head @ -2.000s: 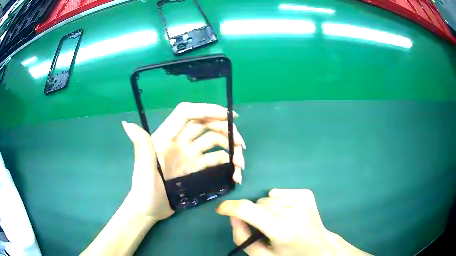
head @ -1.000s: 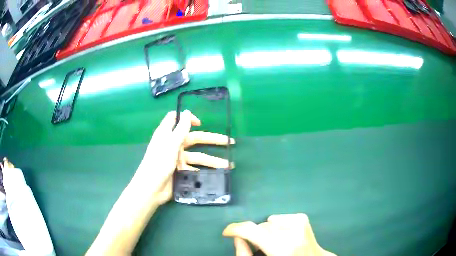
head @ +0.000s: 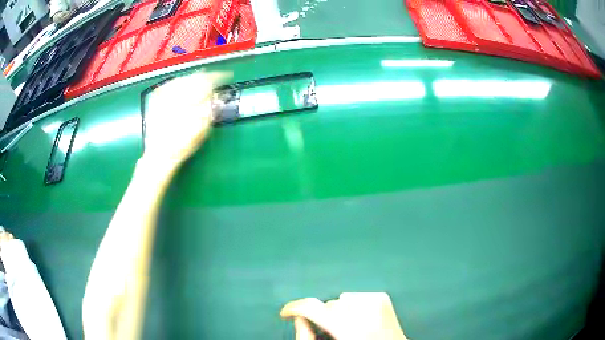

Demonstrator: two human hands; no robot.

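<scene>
My left hand (head: pixel 179 109), blurred, reaches to the far left part of the green bench. A black phone frame (head: pixel 265 79) extends sideways from its fingers, solid plate towards the hand; whether the fingers still grip it is unclear. Another phone frame (head: pixel 143 109) is mostly hidden behind this hand, with only its left edge and corner showing. My right hand (head: pixel 348 315) is at the bottom edge, cut off, fingers closed around a dark slim item, apparently the tweezers (head: pixel 322 333), of which only a bit shows.
A third phone frame (head: pixel 62 151) lies at the left on the glossy bench. Beyond the bench's far edge are a black tray (head: pixel 56 63), a red tray (head: pixel 142 40) with small blue items, and another red tray (head: pixel 484 30) holding dark parts. Another person's sleeve (head: pixel 30 285) shows lower left.
My left hand has moved forward and left from the middle with the phone frame, which has turned from upright to sideways. My right hand is slightly lower and further left.
</scene>
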